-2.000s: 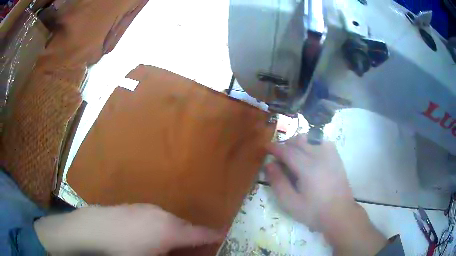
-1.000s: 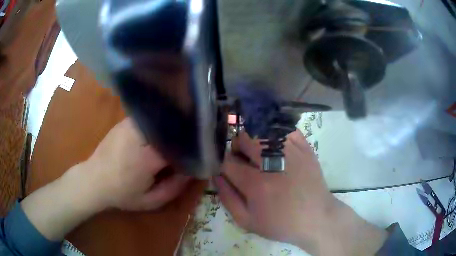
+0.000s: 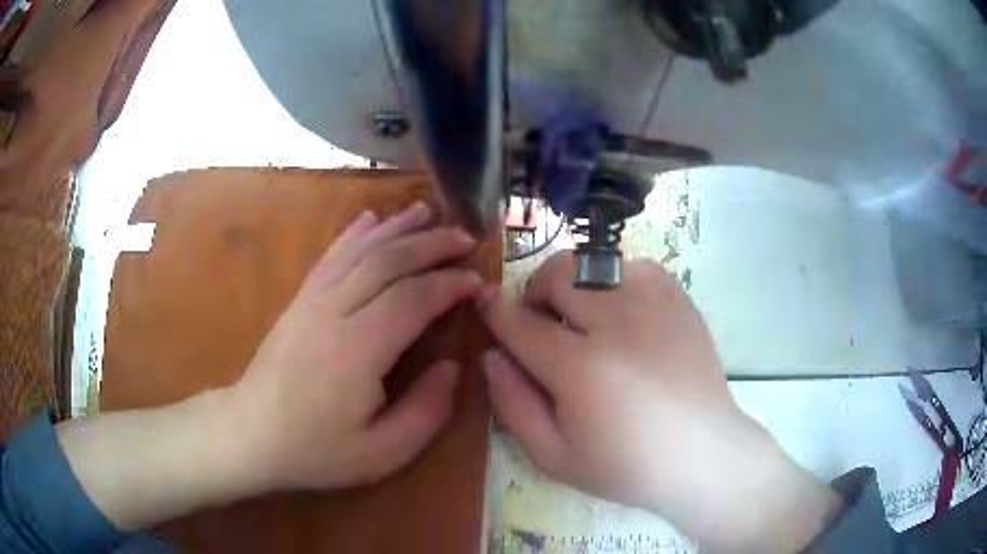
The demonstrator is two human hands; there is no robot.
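Note:
A tan-brown leather-like panel (image 3: 195, 314) lies flat on the machine bed, its right edge running under the sewing head beside the needle area. A small white notch or tag shows at its upper left. My left hand (image 3: 352, 346) rests on the panel with fingers spread near its right edge. My right hand (image 3: 606, 368) is at that edge, fingertips touching the panel beside my left fingertips. The chrome guard (image 3: 460, 108) hides much of the needle and presser foot. A dark spring with a metal end (image 3: 597, 268) hangs over my right hand.
The white sewing machine head (image 3: 314, 87) fills the top, with a dark tension knob (image 3: 725, 33). Snips with a red handle (image 3: 947, 476) lie at the far right. Brown pieces (image 3: 33, 303), some with woven texture, are piled at left. A ruler runs along the front edge.
The panel has turned so its right edge runs straight towards me. My left hand moved from its lower edge onto it near the needle. The view first came closer to the head, then shifted back slightly.

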